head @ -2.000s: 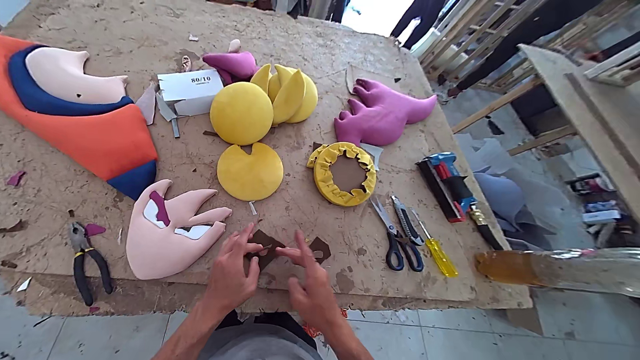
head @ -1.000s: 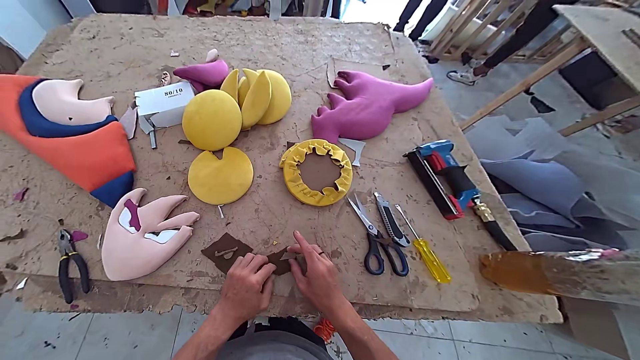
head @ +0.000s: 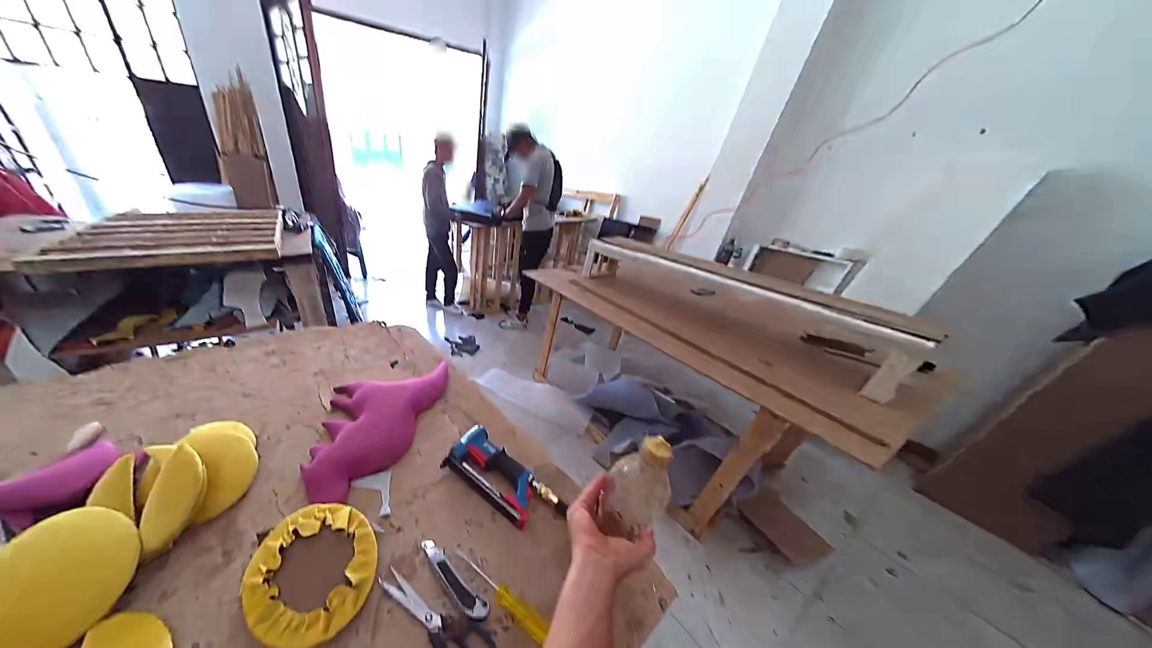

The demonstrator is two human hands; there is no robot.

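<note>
My right hand (head: 605,540) is closed around a clear plastic bottle (head: 641,490) with a yellow cap, held upright at the table's right edge. Left of that hand lie a yellow-handled screwdriver (head: 520,614), a utility knife (head: 454,580) and scissors (head: 416,601). A blue and black pneumatic stapler (head: 490,472) with a brass hose fitting lies just beyond them. Farther left are a yellow fabric-covered ring (head: 360,576), a magenta padded shape (head: 382,430) and several yellow padded discs (head: 63,571). My left hand is out of view.
The worktable (head: 297,360) has a worn edge at right. Grey sheet material (head: 630,405) lies on the floor beside it. A long wooden bench (head: 720,333) stands at right, and a slatted wooden frame (head: 153,238) at back left. Two people stand near the bright doorway.
The view has swung up and to the right. Both hands were at dark brown pieces on the table; my right hand now holds the bottle, and my left hand has left the view.
</note>
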